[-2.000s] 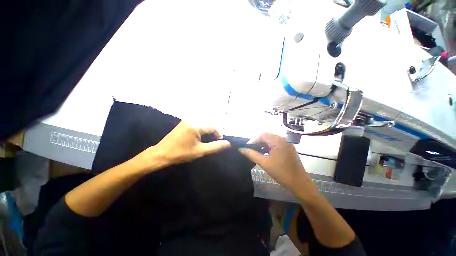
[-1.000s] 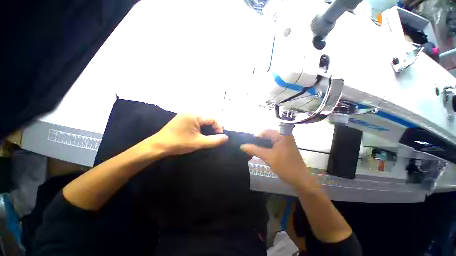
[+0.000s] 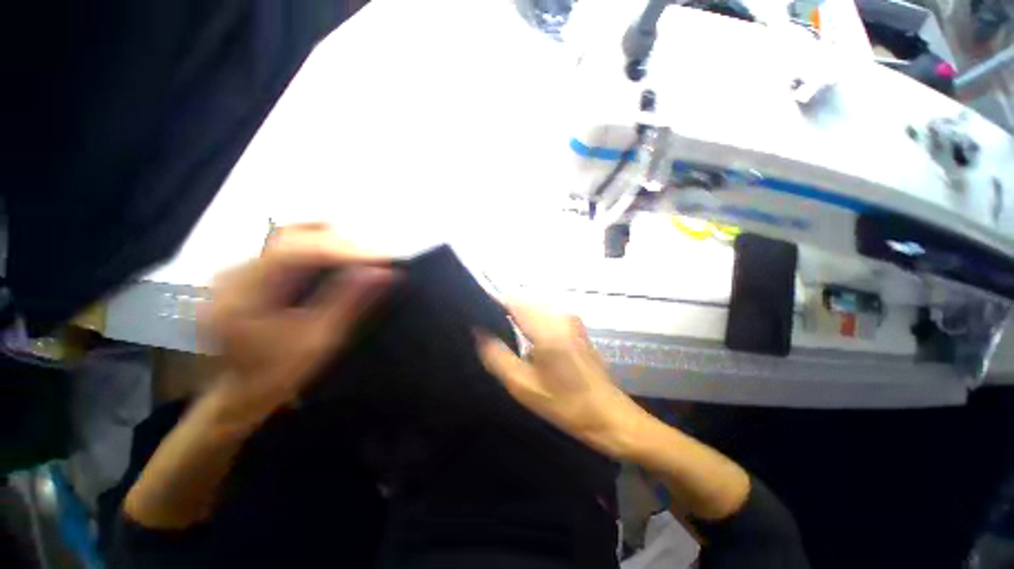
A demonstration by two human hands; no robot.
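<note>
A black garment panel (image 3: pixel 428 367) lies over the table's front edge and hangs into the lap, with one corner pointing up between my hands. My left hand (image 3: pixel 300 306) is blurred and holds the panel's upper left edge. My right hand (image 3: pixel 556 372) holds the panel's right edge between thumb and fingers. The lower part of the panel blends with my black clothes. The white sewing machine (image 3: pixel 734 133) with a blue stripe stands to the right, its presser foot (image 3: pixel 615 239) beyond my right hand.
A black garment pile (image 3: pixel 145 133) fills the upper left. On the machine bed are a flat black rectangle (image 3: pixel 763 293), a small parts holder (image 3: pixel 850 313) and yellow handles (image 3: pixel 705 228) behind. The table's grey front edge (image 3: pixel 778 378) carries ruler marks. An open box (image 3: pixel 906 33) is at the upper right.
My left hand has moved left, away from my right hand. The panel has turned, and a corner now points up between them. The view has shifted, and yellow handles now show near the black rectangle.
</note>
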